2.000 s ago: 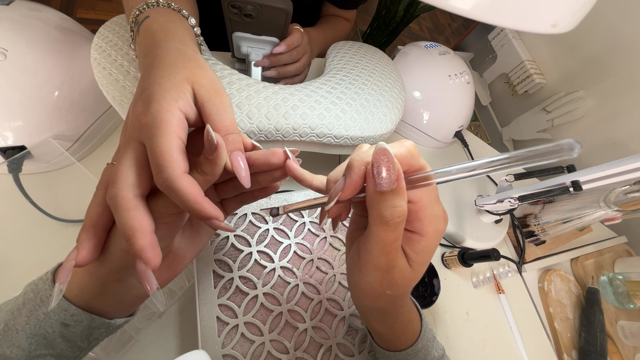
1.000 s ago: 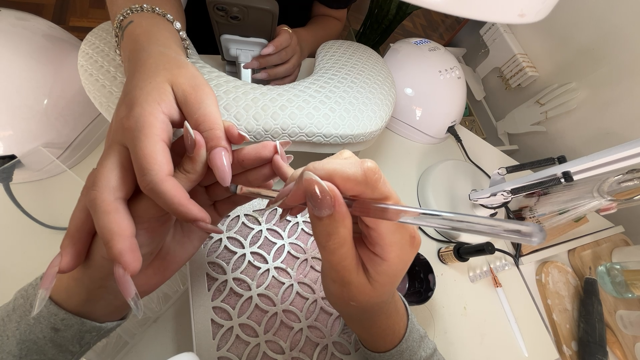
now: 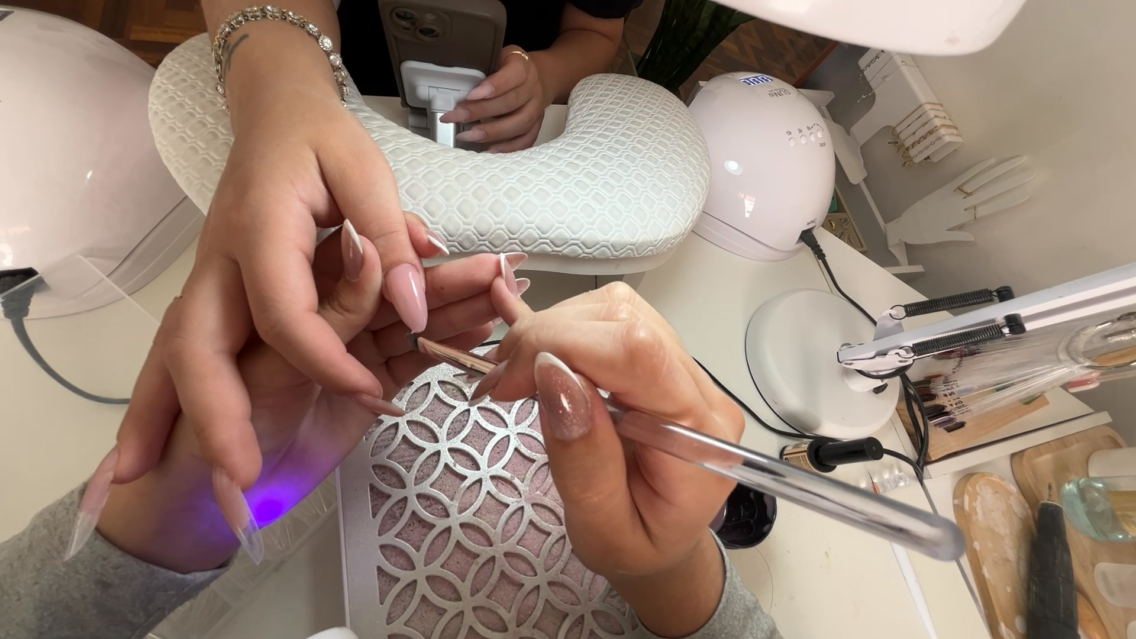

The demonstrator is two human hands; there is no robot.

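Observation:
The other person's hand (image 3: 293, 204), with a bracelet and long pointed nails, lies over my left hand (image 3: 390, 342), which holds it from below with the thumb up between its fingers. My right hand (image 3: 621, 399) grips a nail brush with a clear handle (image 3: 799, 484). The brush's dark tip is just below a pink nail (image 3: 406, 297) of the other person and close to my left fingers; whether it touches them I cannot tell. A violet light spot (image 3: 268, 504) falls on my left wrist. Both my cuffs are grey.
A white quilted armrest (image 3: 550, 195) curves behind the hands. Under them lies a dust collector with a patterned metal grille (image 3: 470, 497). White nail lamps (image 3: 763, 169) stand left and right. A lamp base (image 3: 821, 364), a small bottle (image 3: 830, 453) and a dark round pot (image 3: 747, 515) are at right.
The brush tip, lower right of the pink nail in the oldest frame, has come left, closer beneath that nail. A violet light spot has appeared on my left wrist.

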